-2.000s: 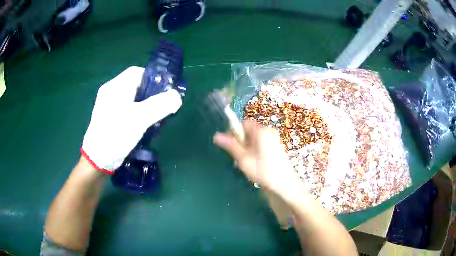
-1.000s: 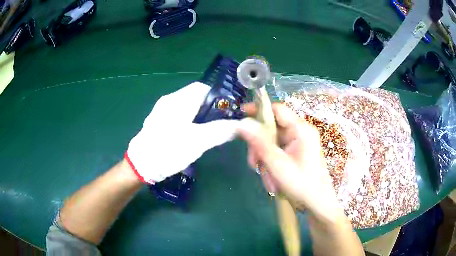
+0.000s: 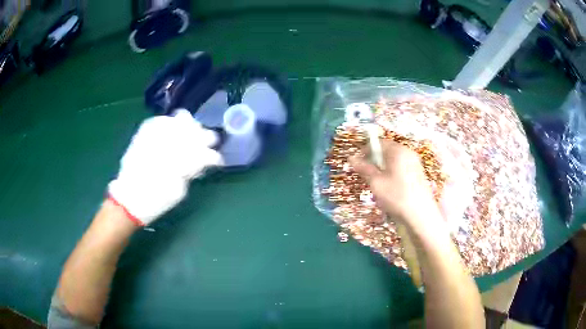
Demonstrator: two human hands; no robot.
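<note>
My left hand [image 3: 160,167], in a white knitted glove with a red cuff edge, grips a dark fan unit [image 3: 273,87] by its near side. The unit's pale grey-blue blades [image 3: 265,103] and round hub face up, and its dark base [image 3: 177,83] lies to the upper left. My bare right hand [image 3: 401,186] holds a hammer over the open clear bag of copper pieces [image 3: 495,193]. The hammer's round grey head [image 3: 358,114] points away from me, and its wooden handle [image 3: 411,257] passes under the hand. Motion blur hides the fingertips.
A green work surface [image 3: 193,276] lies under everything. More dark fan units [image 3: 157,29] stand along the far side. A pale metal post [image 3: 498,48] rises at upper right. A bag of dark parts [image 3: 562,154] is at the right, above an open cardboard box [image 3: 501,297].
The fan unit has turned over, so blades show instead of the block with the copper piece. My left hand has moved left. The hammer and right hand have moved right, over the copper pieces.
</note>
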